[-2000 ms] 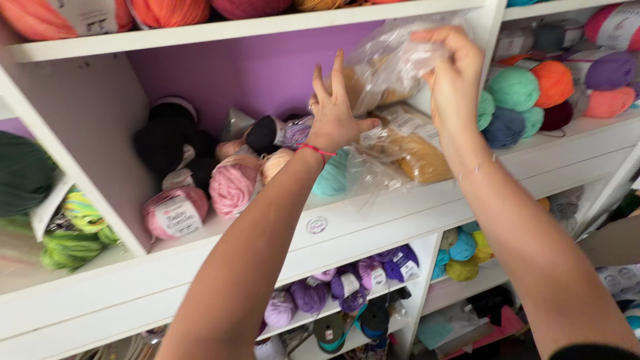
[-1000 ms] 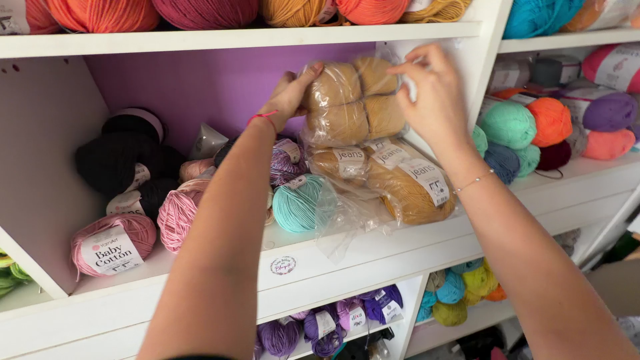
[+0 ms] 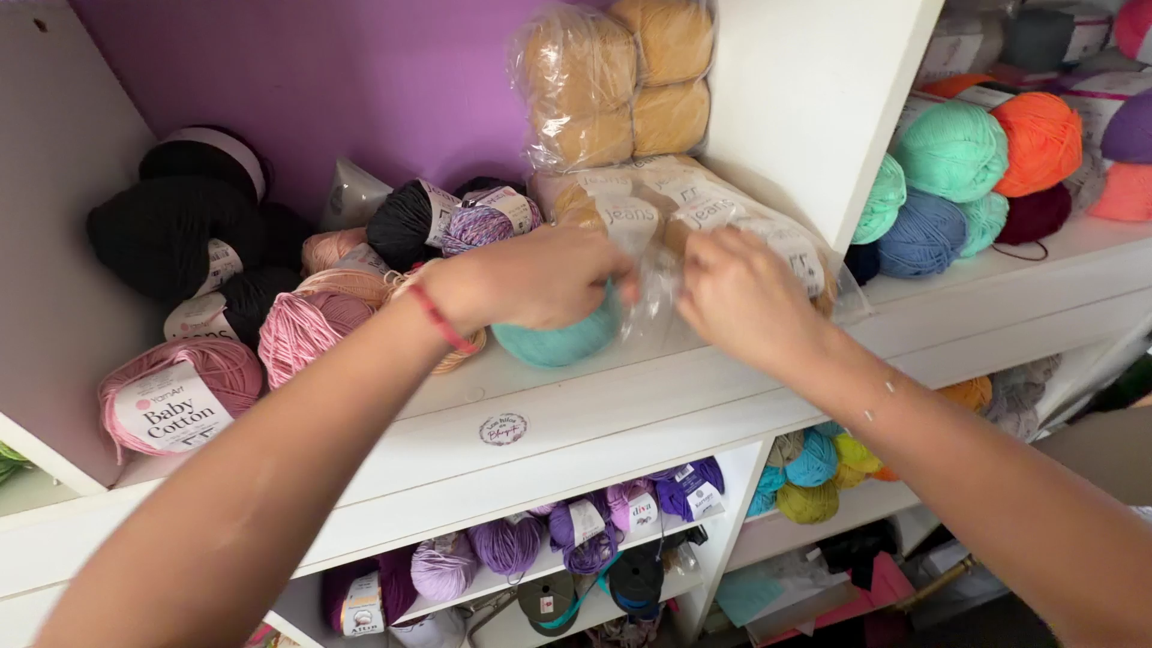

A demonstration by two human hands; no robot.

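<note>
My left hand [image 3: 562, 274] and my right hand [image 3: 738, 292] are at the loose clear end of a plastic bag of mustard yarn balls [image 3: 720, 202], which lies on the shelf. The fingers of both are bent at the plastic; motion blurs the left ones. A second clear pack of mustard yarn [image 3: 621, 85] stands upright behind, against the purple back wall. Directly under my left hand is a turquoise yarn ball [image 3: 562, 333], partly covered.
Pink yarn balls [image 3: 180, 396], black yarn [image 3: 175, 234] and a multicolor ball [image 3: 490, 220] lie to the left. A white divider [image 3: 810, 99] separates the compartment from mint and orange balls [image 3: 1039, 144]. Purple yarn [image 3: 508, 544] sits on the shelf below.
The upper mustard pack, in my left hand a second ago, now stands at the back by itself. Both hands have come down to the lower bag's loose plastic end.
</note>
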